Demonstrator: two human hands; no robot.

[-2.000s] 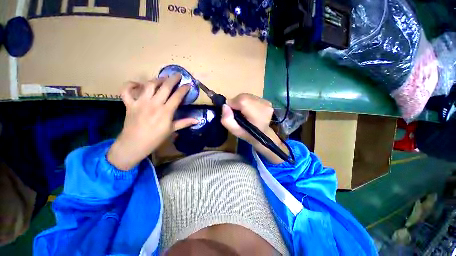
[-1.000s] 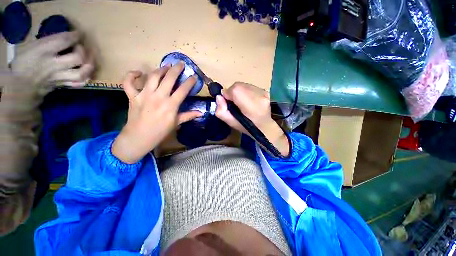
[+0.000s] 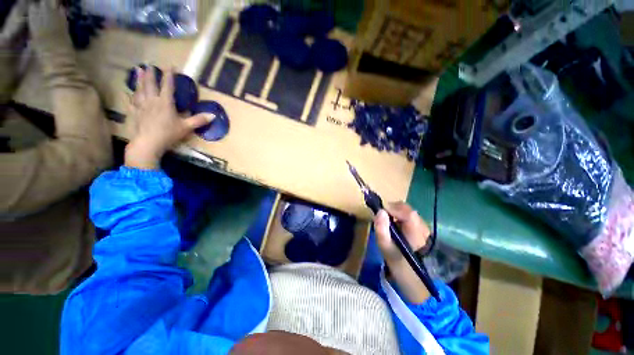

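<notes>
My left hand (image 3: 154,114) is spread over dark round discs at the left of the cardboard sheet. Its thumb tip lies on one disc (image 3: 210,120) and its fingers reach over others; no grip around a disc shows. My right hand (image 3: 403,239) holds the black soldering iron (image 3: 407,251), its metal tip pointing up and left over the cardboard, apart from any disc. A small open carton (image 3: 272,234) at my lap holds several dark discs (image 3: 332,239).
Small dark parts (image 3: 389,128) are heaped near the cardboard's (image 3: 278,149) right edge. More discs (image 3: 295,38) lie at the far side. A black soldering station (image 3: 480,139) and a clear bag of dark contents (image 3: 556,163) stand right. A co-worker's arm (image 3: 62,132) is at left.
My left hand has left the disc beside the iron and moved left to the other discs. The iron tip no longer touches a disc. The view has shifted and turned, showing more of the bench.
</notes>
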